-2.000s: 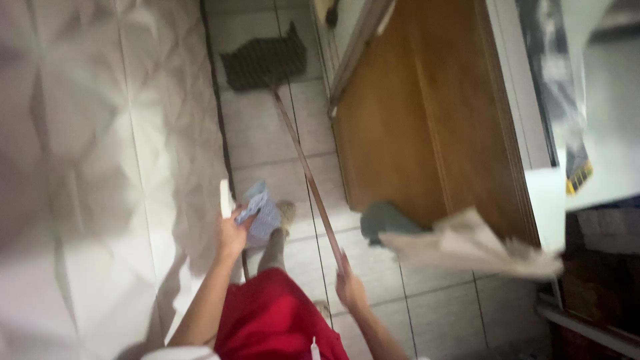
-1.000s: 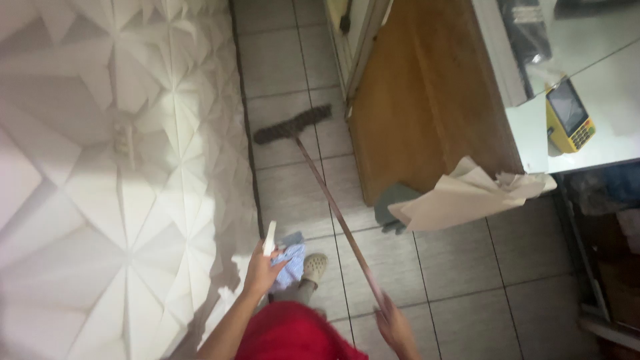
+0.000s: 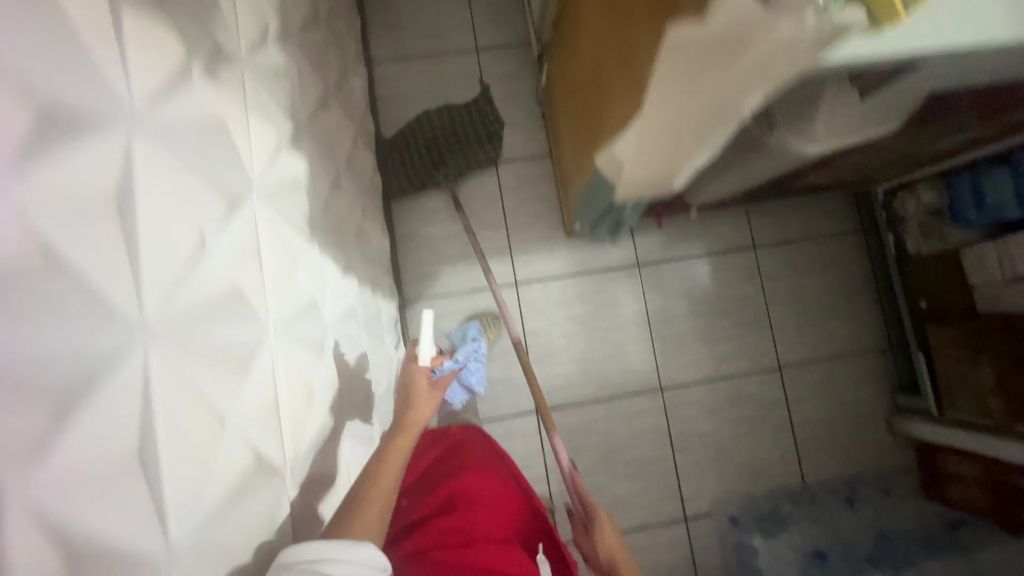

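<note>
My right hand (image 3: 590,524), at the bottom centre-right, grips the upper end of a long wooden pole (image 3: 512,330). At the pole's far end a dark striped cloth (image 3: 448,142) lies spread on the tiled floor, close to the wall's foot. My left hand (image 3: 422,382) is in front of the white wall and holds a blue cloth (image 3: 466,366) together with a small white object (image 3: 427,338), perhaps a spray bottle's nozzle. The rest of that object is hidden by my fingers. A shoe (image 3: 490,326) shows partly beyond the blue cloth.
A white wall with raised facets (image 3: 192,264) runs along the left. On the right stands a wooden panel (image 3: 596,88) of a counter, with crumpled beige paper or cloth (image 3: 696,104) over it and a grey-green thing (image 3: 606,210) at its corner. An open shelf (image 3: 944,304) holds several items at far right.
The dark cloth at the pole's end was bunched narrow one second ago and is now spread wide. Both hands have kept their holds. The view has shifted.
</note>
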